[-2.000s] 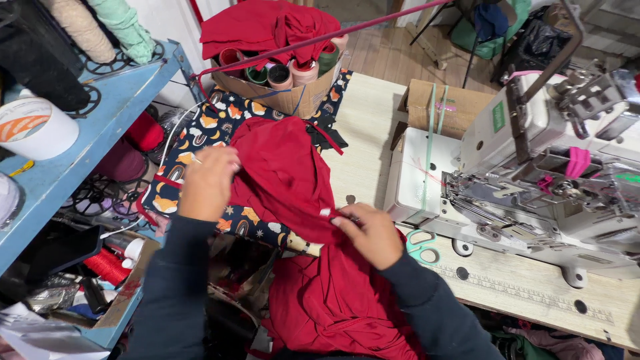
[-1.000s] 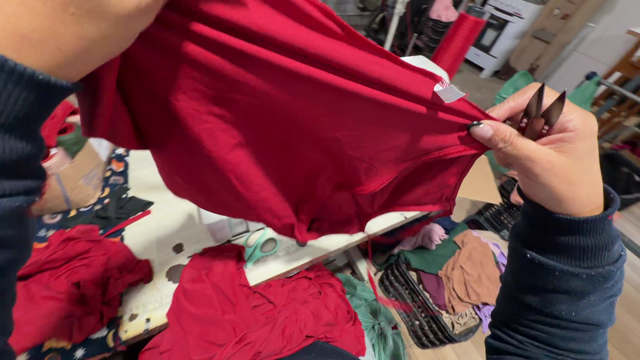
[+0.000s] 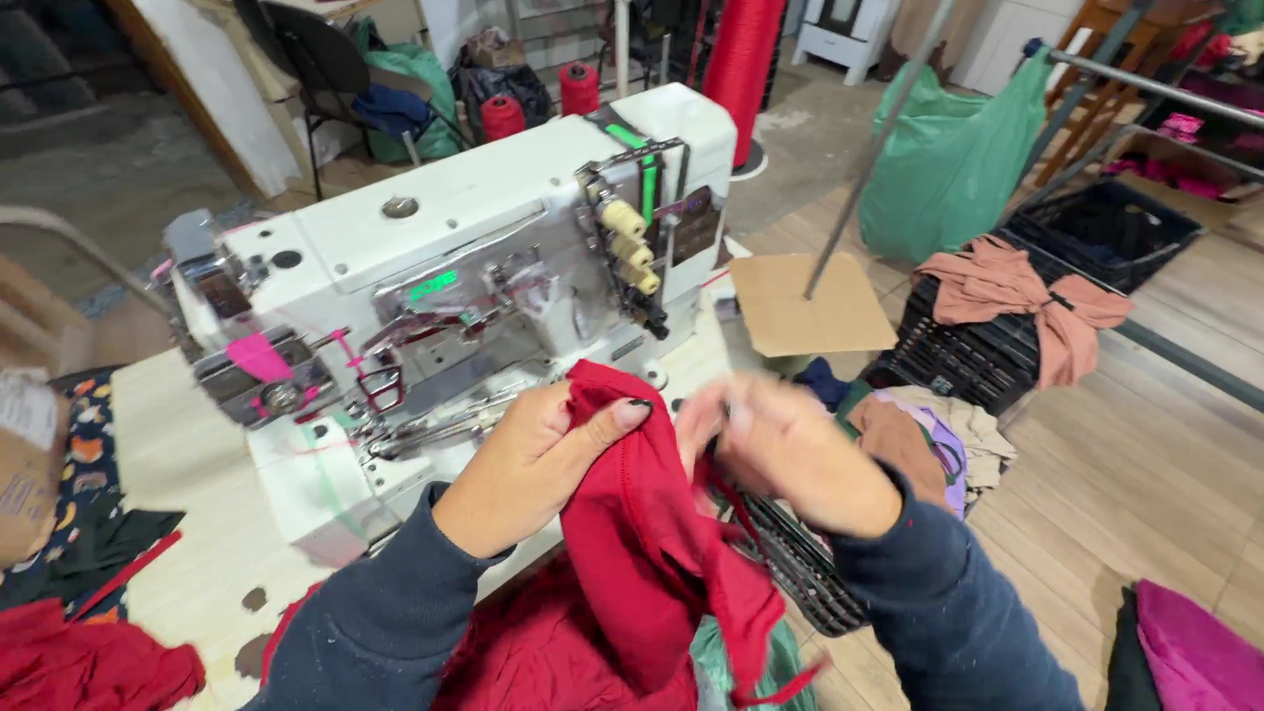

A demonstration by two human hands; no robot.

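Observation:
A red fabric garment (image 3: 632, 523) hangs bunched in front of the sewing machine. My left hand (image 3: 538, 459) pinches its upper edge between thumb and fingers. My right hand (image 3: 790, 444), blurred by motion, is close beside the cloth on the right; whether it grips any of it cannot be told. A narrow red strip hangs below. Behind my hands stands a white industrial sewing machine (image 3: 474, 217) with thread spools and a pink piece at its left end. More red fabric (image 3: 533, 642) lies beneath the garment.
Red cloth (image 3: 89, 662) and dark scraps (image 3: 99, 553) lie at the left of the pale table. Beyond the table's right side are black crates (image 3: 958, 346) with clothes, a cardboard piece (image 3: 815, 306) around a metal pole and a green bag (image 3: 953, 163). Magenta cloth (image 3: 1200, 642) is at lower right.
The garment, stretched wide between both hands a second ago, is now bunched and lower, with the hands closer together. The view has swung so the sewing machine is in front.

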